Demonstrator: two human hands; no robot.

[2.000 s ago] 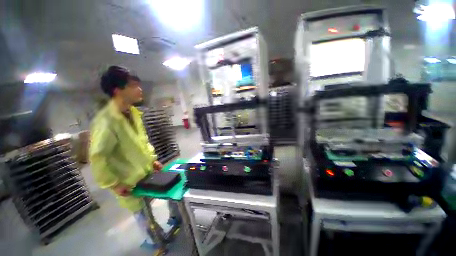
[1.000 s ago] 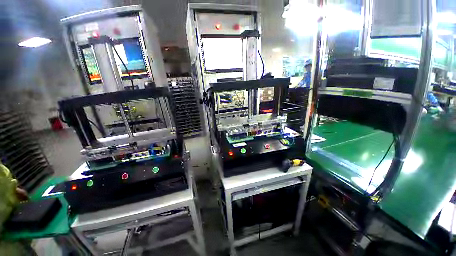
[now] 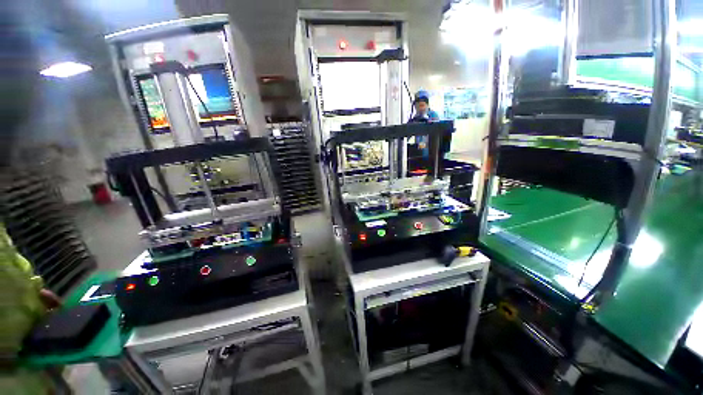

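Note:
Neither of my hands is in the picture. A black test fixture stands on a white metal-framed stand at the left centre, with lit red and green buttons on its front edge. A circuit board lies in it under the upper plate. A second test fixture stands on its own stand at the centre right. It also has a circuit board inside. A silver press cylinder rises above the left fixture. A yellow and black object lies at the right stand's front corner.
A person's yellow sleeve is at the left edge, beside a green side table holding a black block. Board racks stand behind. Another person is at the back. A metal-framed green surface is at the right.
Over two seconds the view has turned right, bringing both fixtures leftward and the green surface into view. Since one second ago it has shifted slightly back; the far person now shows beyond the right fixture.

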